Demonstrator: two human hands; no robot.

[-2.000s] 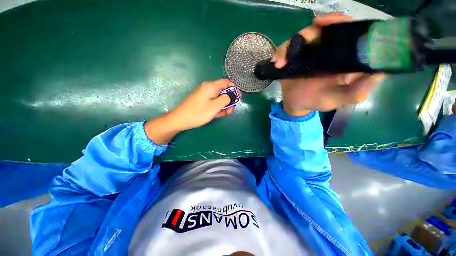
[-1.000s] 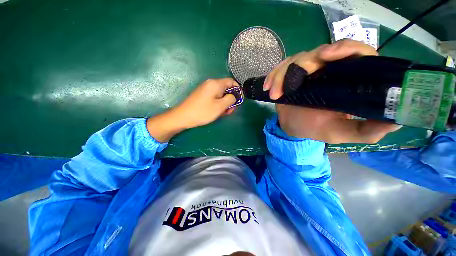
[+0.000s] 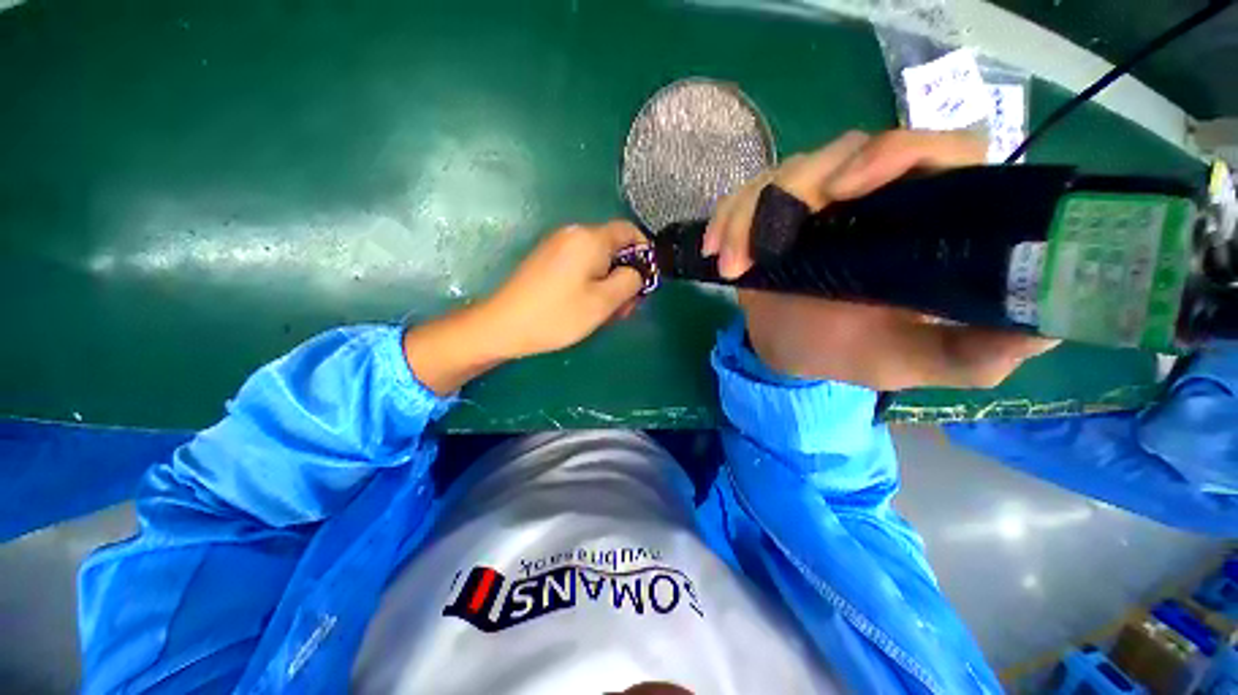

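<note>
My left hand [image 3: 564, 292] holds a small device housing [image 3: 635, 265] between its fingertips, dark with a pale rim, just above the green bench. My right hand [image 3: 869, 340] is wrapped around a thick black electric screwdriver [image 3: 937, 245] with a green label. The screwdriver's narrow nose points left and meets the right side of the housing; its tip is too small to see. The round screw tray [image 3: 695, 147], speckled grey-silver, lies just beyond the nose. Single screws cannot be told apart.
Clear plastic bags with white labels [image 3: 946, 90] lie at the back right. A black cable [image 3: 1120, 65] runs there. Another person's blue sleeve [image 3: 1195, 428] is at the right. Blue bins [image 3: 1097, 668] stand on the floor at the lower right.
The screwdriver has moved from over the tray to the housing, turning slightly, and since one second ago has shifted a little left. The left hand has barely moved, and the housing is tilted differently.
</note>
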